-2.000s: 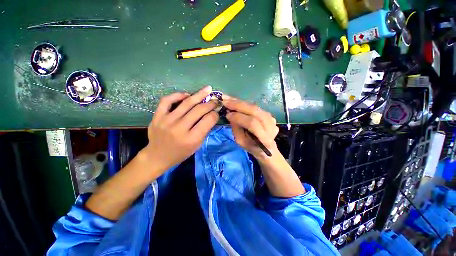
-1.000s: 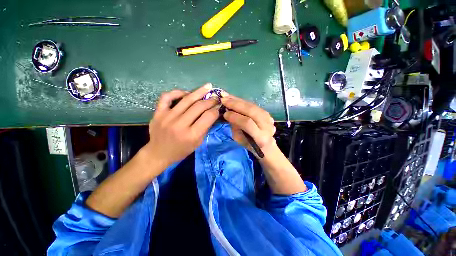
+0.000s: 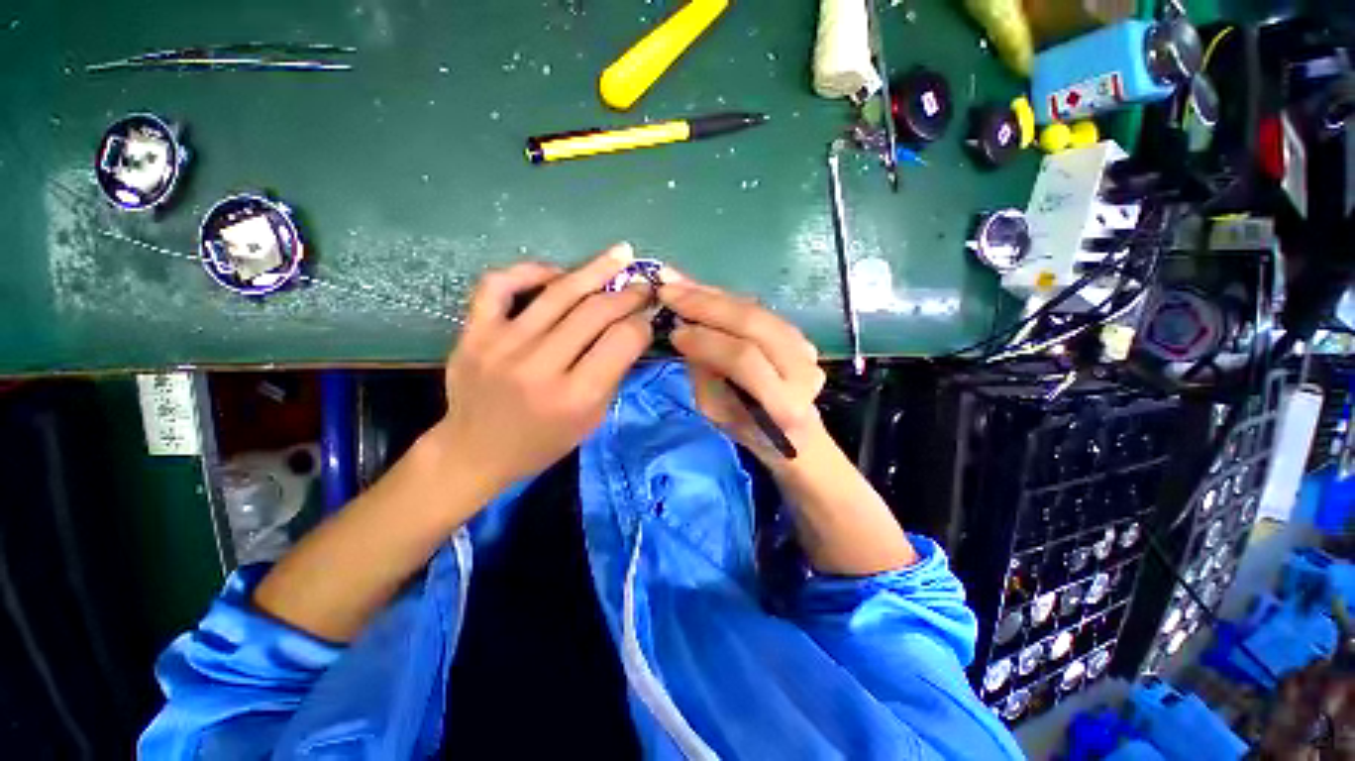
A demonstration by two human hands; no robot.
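Observation:
My left hand (image 3: 543,357) is closed around a small round module (image 3: 638,275) at the bench's front edge; only its shiny upper rim shows between the fingers. My right hand (image 3: 743,357) is at the module's right side, fingertips close to it, and holds a thin dark tool (image 3: 771,431) whose end sticks out below the palm. The tool's working end is hidden by the fingers, so its kind is unclear.
Two round modules (image 3: 251,245) lie on the green bench (image 3: 446,193) at left, tweezers (image 3: 223,60) behind them. A yellow-and-black stick (image 3: 624,140) and yellow-handled screwdriver (image 3: 661,54) lie ahead. At right are a light blue bottle (image 3: 1092,75), cables and black trays (image 3: 1077,520).
The view has shifted slightly. My right hand and the dark tool's end have moved a little, while both hands stay at the module.

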